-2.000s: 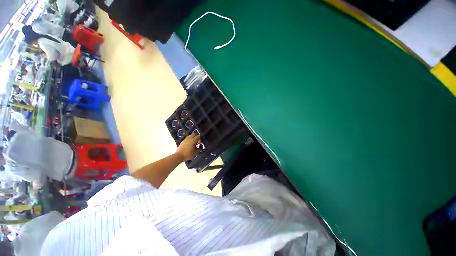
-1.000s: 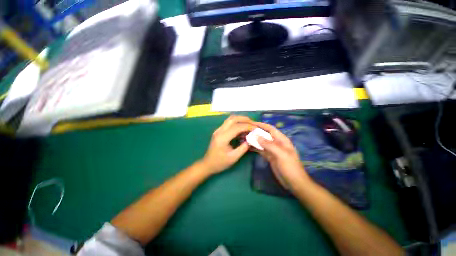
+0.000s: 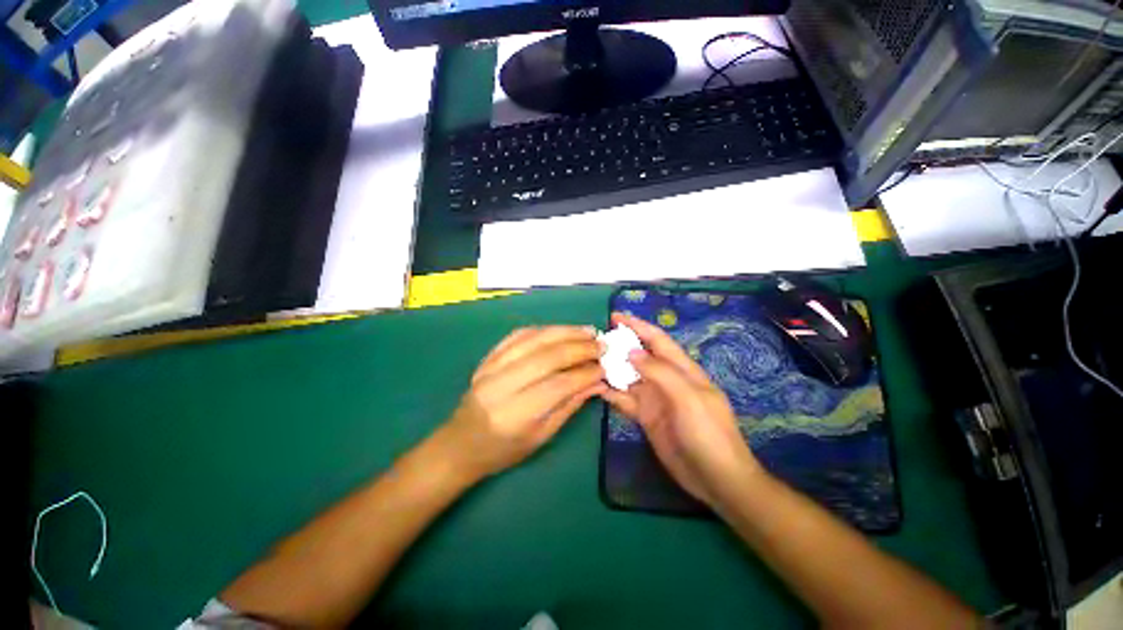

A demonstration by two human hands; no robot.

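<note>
A small white device is held between both hands above the left edge of the mouse mat. My left hand grips it from the left with bent fingers. My right hand holds it from the right, with thumb and fingertips on it. The fingers hide parts of the device, and its markings cannot be made out.
A black mouse lies on the mat. The keyboard and monitor stand are behind. Stacked pale trays stand left, the open dark box right. A white cord lies front left.
At first one hand was at the black compartment tray beside the bench; now the view faces the bench. Over the last second both hands stayed on the white device, and its angle has changed.
</note>
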